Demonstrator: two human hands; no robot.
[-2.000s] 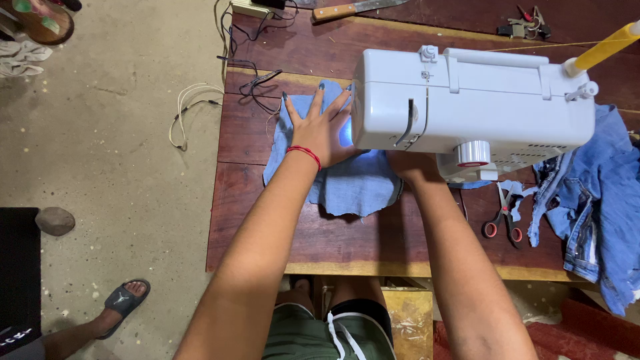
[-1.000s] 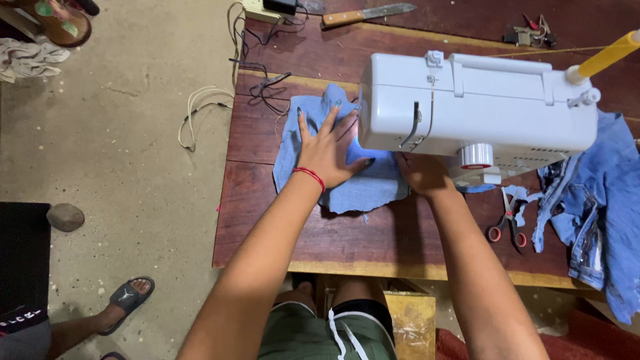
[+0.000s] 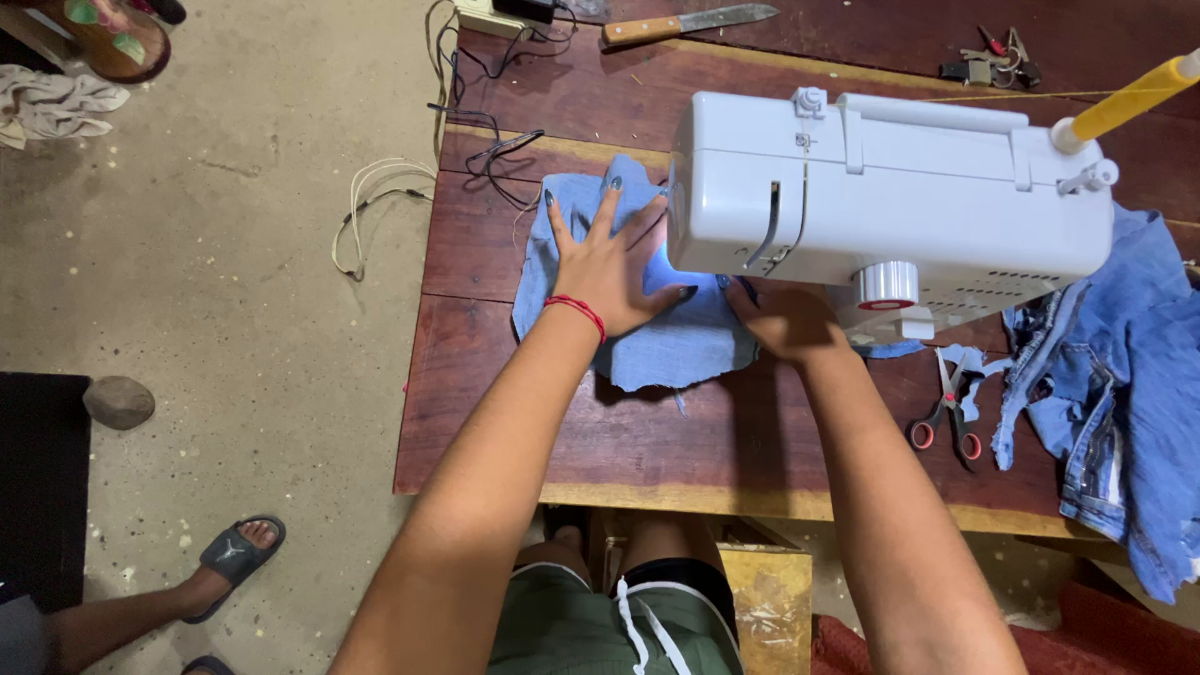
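A white sewing machine (image 3: pixel 900 197) stands on the dark wooden table, its lamp lighting a piece of light blue denim cloth (image 3: pixel 675 347) under its left end. My left hand (image 3: pixel 609 272) lies palm down on the cloth, left of the machine's head, fingers spread and holding nothing. Below the machine body, my right hand (image 3: pixel 787 314) touches the cloth's right side; the machine hides part of it, and whether its fingers grip the cloth is unclear. The needle and presser foot are hidden. Yellow thread runs from a yellow spool (image 3: pixel 1134 98) at the machine's right end.
Scissors with red and black handles (image 3: pixel 949 412) lie right of my right forearm, beside denim scraps and a heap of blue denim (image 3: pixel 1153 394). A wooden-handled knife (image 3: pixel 647 31), keys (image 3: pixel 1003 66) and black cables (image 3: pixel 487 155) lie farther back. Another person's sandalled foot (image 3: pixel 239 558) is at lower left.
My left thumb has come away from the other fingers since the earliest frame, and the left hand sits farther from the machine's head. The right hand shows more below the machine.
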